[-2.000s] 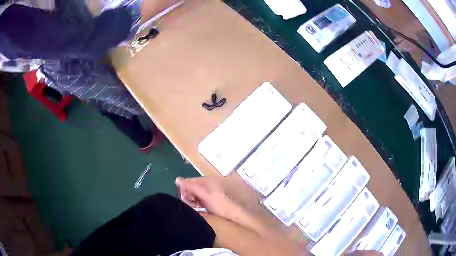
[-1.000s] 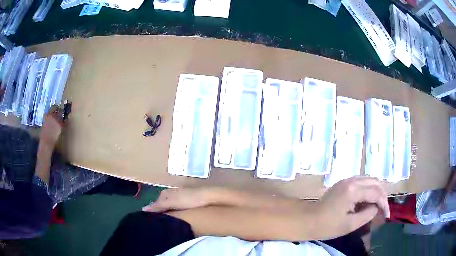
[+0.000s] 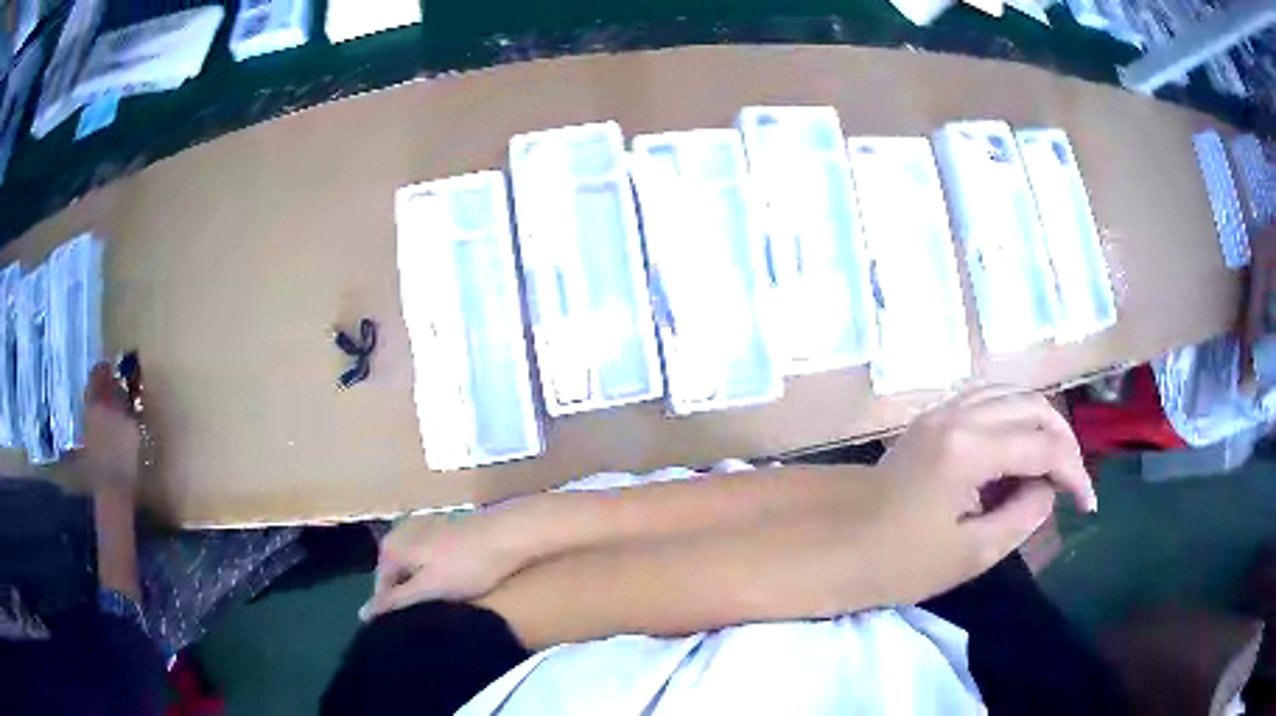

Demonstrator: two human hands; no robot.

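Note:
My forearms lie crossed at the bench's near edge. My left hand (image 3: 991, 455), at the right, has loosely curled fingers with a gap between them and holds nothing visible. My right hand (image 3: 445, 553), at the left, hangs over the edge near my dark-clothed knee or sleeve, also with nothing visible in it. Several white translucent blister trays stand in a row beyond my arms, from the leftmost tray (image 3: 469, 322) to the rightmost tray (image 3: 1071, 231). Glare hides most of their contents. A black coiled cable (image 3: 356, 353) lies on the bench left of the row, touching no tray.
The brown bench (image 3: 252, 266) curves across the view. A dark green belt (image 3: 483, 31) behind it carries printed boxes (image 3: 147, 49). At the left, another person's hand (image 3: 109, 434) is by a dark item and more trays (image 3: 70, 343). Red stool parts (image 3: 1126, 420) show at right.
The view has swung rightward from the left side of the bench, then tilted slightly. The trays and cable keep their order. My crossed arms have hardly moved since one second ago.

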